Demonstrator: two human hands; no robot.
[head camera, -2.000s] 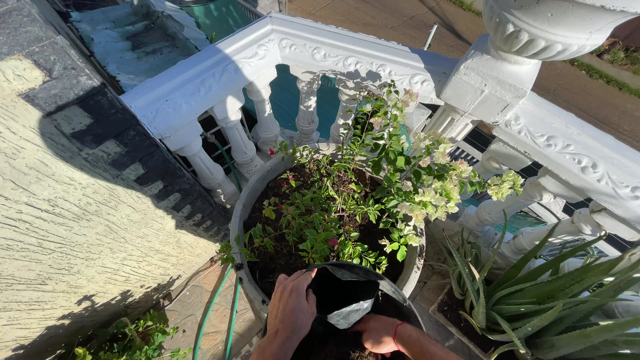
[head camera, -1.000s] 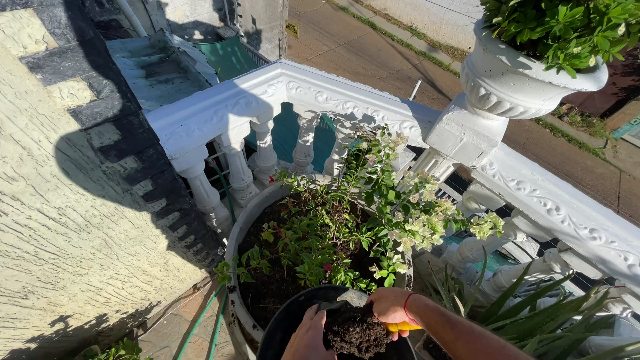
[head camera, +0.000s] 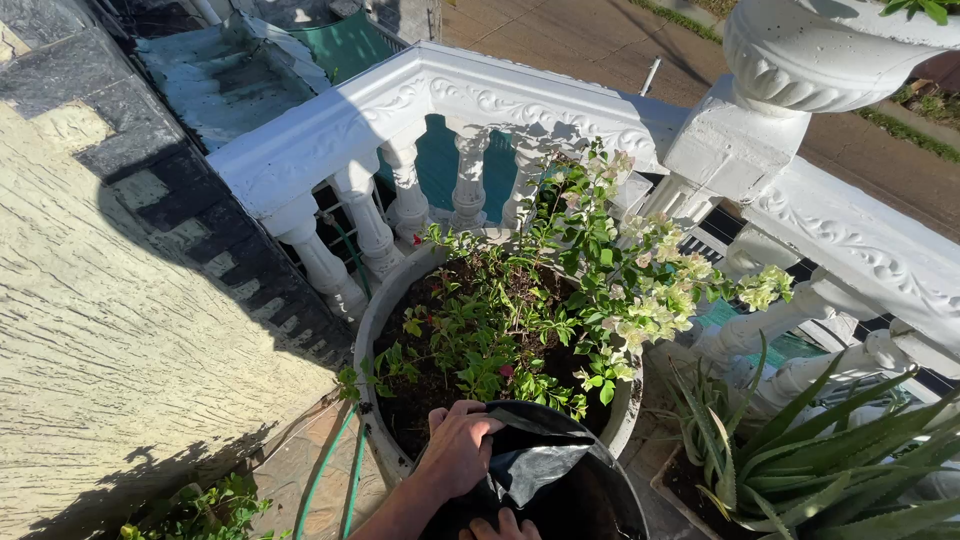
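Observation:
My left hand (head camera: 459, 448) grips a black plastic bag (head camera: 536, 457) at the near edge of the big pot, beside a black bucket's rim (head camera: 626, 487). At the bottom edge shows my right hand (head camera: 501, 528), only its fingers in view, against the dark plastic; what it holds is hidden. The bucket overlaps the near side of a large round concrete planter (head camera: 369, 330), in which a bougainvillea (head camera: 480, 352) with pale blossoms (head camera: 660, 304) grows in dark soil (head camera: 409, 412).
A white balustrade (head camera: 510, 97) runs behind the planter, with a white urn (head camera: 802, 60) on its post. An aloe plant (head camera: 795, 465) stands at the right. Green hoses (head camera: 326, 465) lie at the left near a textured wall (head camera: 150, 337).
One second ago dark soil and a yellow-handled tool showed at my right hand; neither shows there now. The black plastic has opened out beside my left hand.

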